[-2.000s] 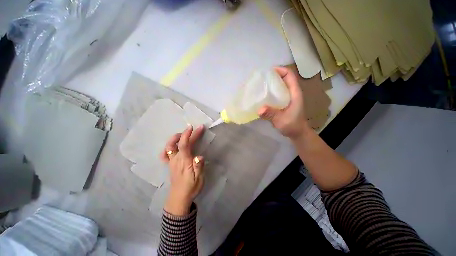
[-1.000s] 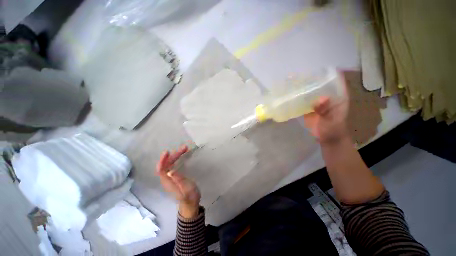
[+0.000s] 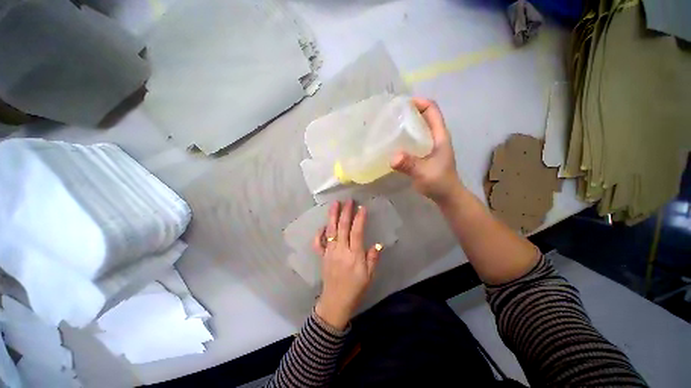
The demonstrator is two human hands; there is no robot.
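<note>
My right hand (image 3: 433, 163) holds a translucent glue bottle (image 3: 388, 144) with pale yellow contents, tilted with its nozzle pointing down left. The nozzle tip is over the lower left edge of a pale grey panel (image 3: 322, 130), which the bottle partly covers. My left hand (image 3: 347, 254) lies flat, fingers apart, on a second pale grey panel (image 3: 301, 241) nearer to me. Both panels lie on the grey-brown work sheet (image 3: 235, 197). Whether glue is coming out cannot be seen.
A thick white reinforcement stack (image 3: 98, 212) stands at left, with loose white pieces (image 3: 155, 326) beside it. Grey panels (image 3: 227, 76) lie at far left. A dotted brown pattern piece (image 3: 521, 182) and olive-tan panels (image 3: 629, 114) are at right. A crumpled scrap (image 3: 524, 21) lies at the back.
My left hand has come down onto the nearer panel from the left. The bottle in my right hand has swung left over the farther panel's lower edge. The camera view has shifted.
</note>
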